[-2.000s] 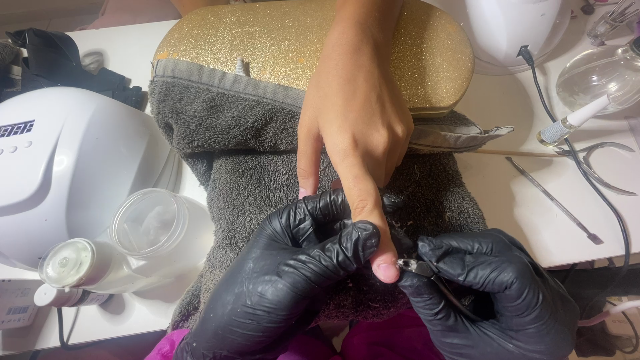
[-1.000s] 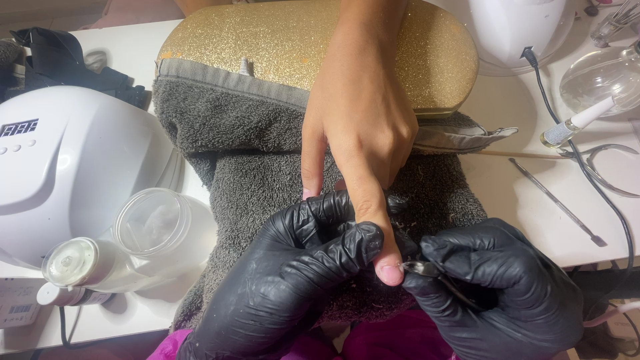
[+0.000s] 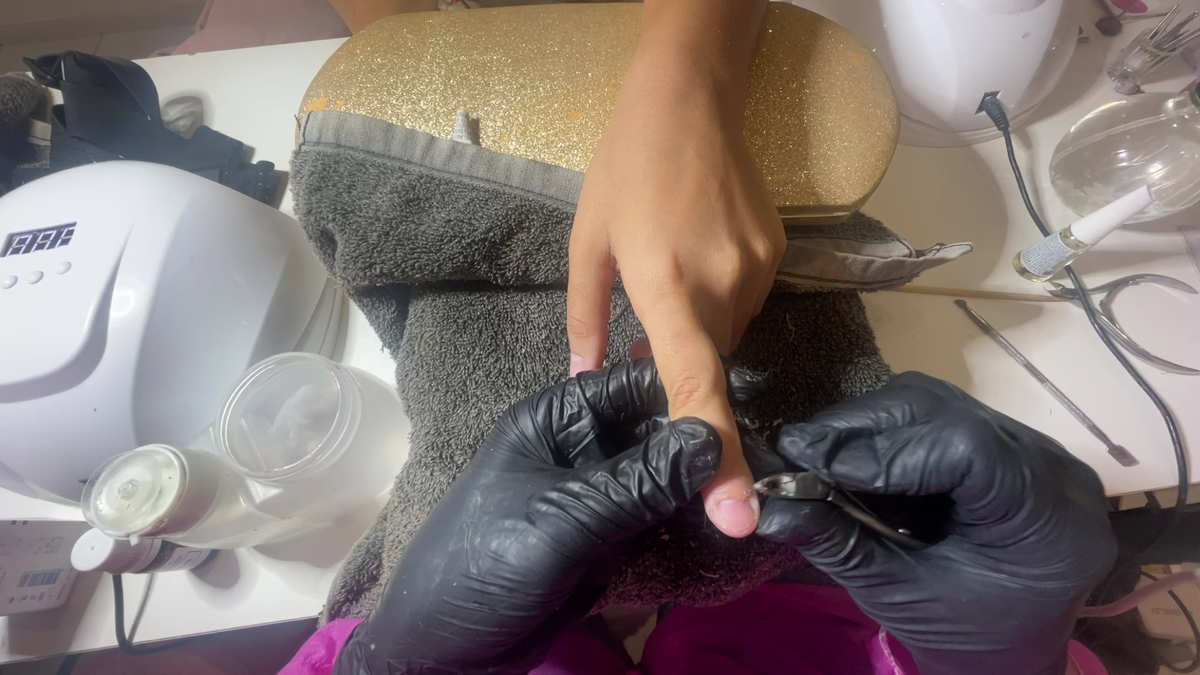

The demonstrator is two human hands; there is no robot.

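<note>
Another person's hand [image 3: 670,225] reaches down from the top over a dark grey towel [image 3: 487,328], one finger extended. My left hand [image 3: 553,497], in a black glove, grips that finger, its thumb lying across the finger. Metal cuticle nippers [image 3: 802,486] are held in my gloved right hand [image 3: 956,525], their tip at the side of the nail [image 3: 733,516]. The handles are partly hidden by my fingers. Beneath the other person's wrist lies a gold glitter armrest [image 3: 469,66].
A white nail lamp [image 3: 159,309], a clear jar [image 3: 291,422] and a pump bottle [image 3: 141,492] stand at left. On the right are a metal cuticle pusher [image 3: 1045,384], another pair of nippers [image 3: 1125,328], a small polish bottle [image 3: 1050,253] and a black cable [image 3: 1106,309].
Both my hands remain around the same finger. The nippers and my right hand have shifted only slightly beside the nail.
</note>
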